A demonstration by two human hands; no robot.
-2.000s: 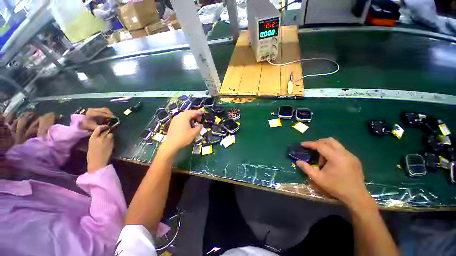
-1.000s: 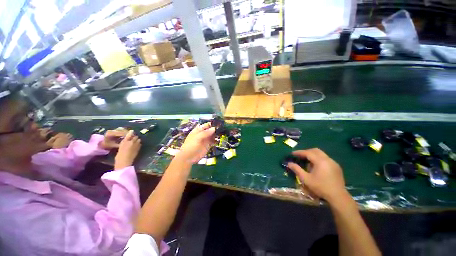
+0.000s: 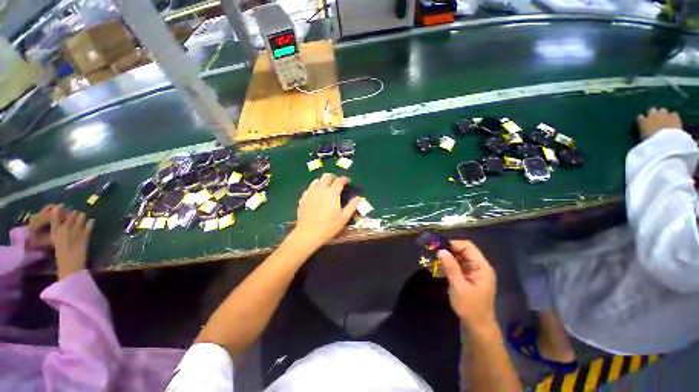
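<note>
My left hand (image 3: 323,208) is at the near part of the belt, its fingers on a black watch unit (image 3: 350,194) with a pale battery tab beside it. My right hand (image 3: 469,279) holds another dark watch unit (image 3: 431,243) up in front of the belt's near edge, with a yellow-edged part hanging below it. Two watch units (image 3: 346,148) with pale tabs lie just beyond my left hand. A pile of watch units (image 3: 201,186) lies to the left, and a looser group (image 3: 512,145) lies to the right.
A power supply (image 3: 285,47) with lit digits stands on a wooden board (image 3: 253,115), its white cable (image 3: 368,78) curving right. A metal post (image 3: 180,73) rises at left. Pink sleeves (image 3: 84,318) are at left, a white-sleeved person (image 3: 659,199) at right.
The view has swung to the right. My left hand has left the pile and moved right to a unit on the near belt. My right hand has moved off the belt with a unit.
</note>
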